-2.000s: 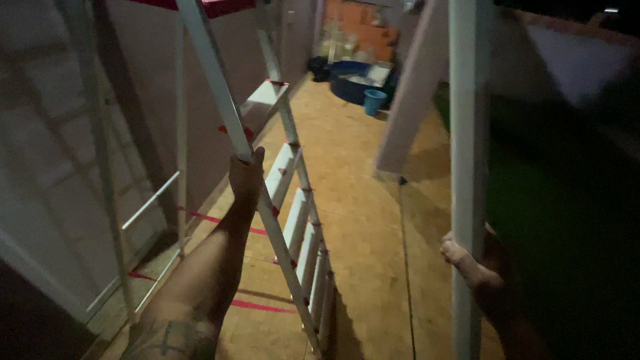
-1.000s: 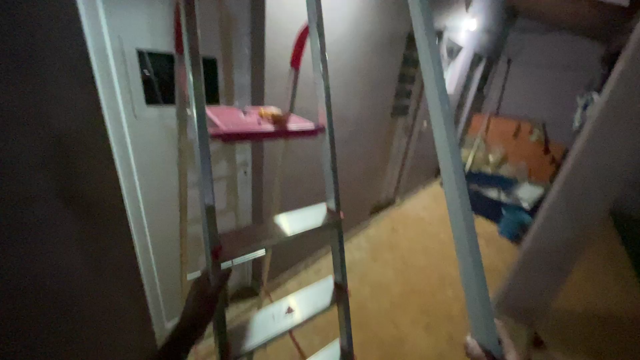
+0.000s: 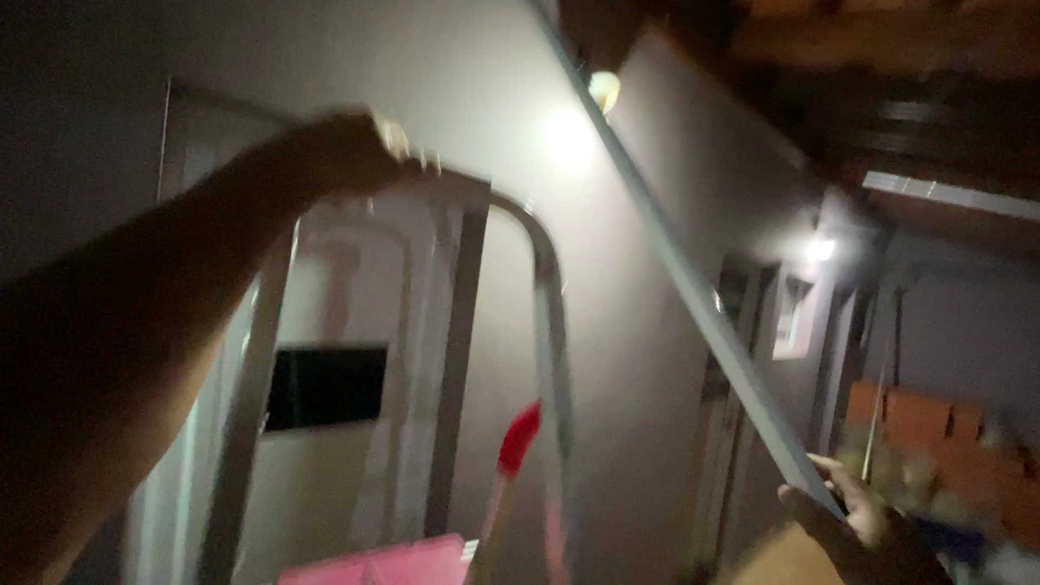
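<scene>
My left hand (image 3: 366,158) is closed over the top of the metal stepladder (image 3: 461,349), with my forearm crossing the left side of the view. Low at the right, my right hand (image 3: 853,512) grips the lower visible part of a long pale bar (image 3: 691,292), which slants up and leftward past the wall lamp. Below my left hand the ladder's pink tray (image 3: 382,562) shows at the bottom edge. A red-tipped piece (image 3: 520,439) rises beside it. The picture is blurred by motion.
A lit lamp (image 3: 604,89) is on the wall, with a second light (image 3: 821,248) farther off. A door with a dark pane (image 3: 327,387) stands behind the ladder. Orange bricks or blocks (image 3: 918,418) are stacked at the far right, under a dark roof.
My left hand has moved from the ladder's side rail up to its top. The bar in my right hand, near upright two seconds ago, now leans steeply leftward. The view has tilted up.
</scene>
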